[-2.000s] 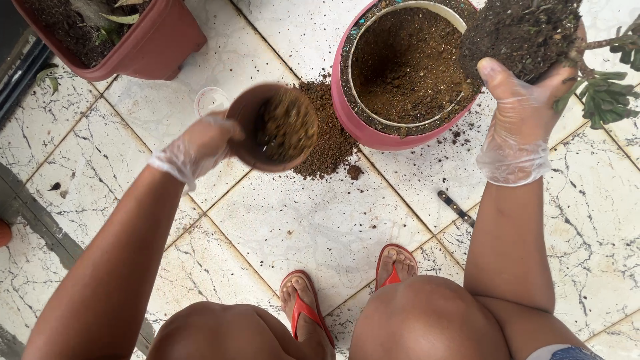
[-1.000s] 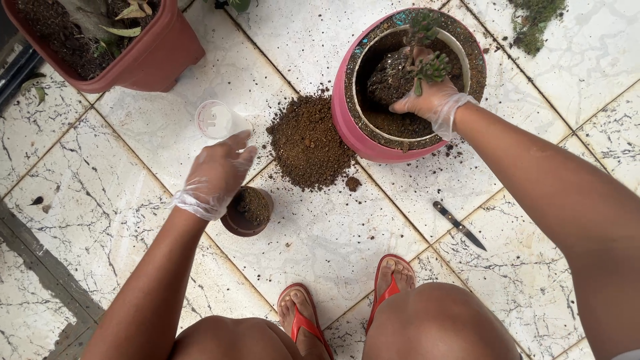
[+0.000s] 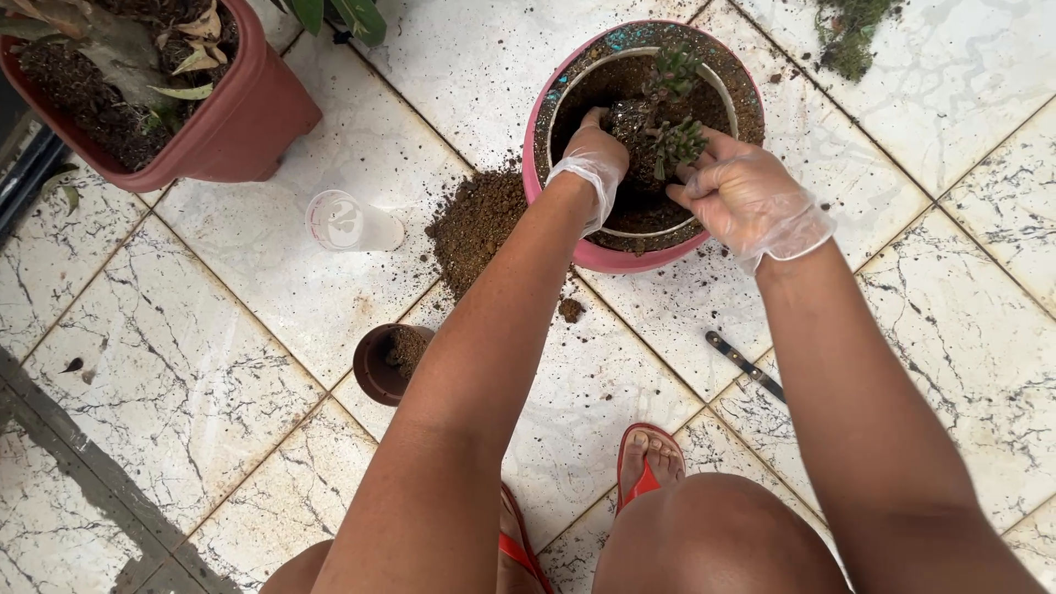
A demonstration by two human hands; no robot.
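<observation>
A succulent plant point(image 3: 678, 142) with its dark root ball stands inside a round pink pot point(image 3: 631, 261) with a pale inner rim. My left hand point(image 3: 596, 157), in a clear plastic glove, reaches into the pot at the left side of the root ball; its fingertips are partly hidden. Gloved too, my right hand point(image 3: 734, 191) is at the pot's right side with its fingers by the lower leaves; whether it grips them I cannot tell. Loose brown soil point(image 3: 478, 223) lies heaped beside the pot. A small brown pot point(image 3: 391, 363) holding some soil is left of my forearm.
A knife point(image 3: 745, 365) lies on the tiles by my right forearm, partly hidden. A clear plastic cup point(image 3: 353, 221) is left of the soil heap. A large reddish planter point(image 3: 239, 115) occupies the upper left, and a clump of moss point(image 3: 848, 37) the upper right.
The right hand brought the plant from right of the pink pot into it. The left hand let go of the small brown pot on the floor and moved into the pink pot.
</observation>
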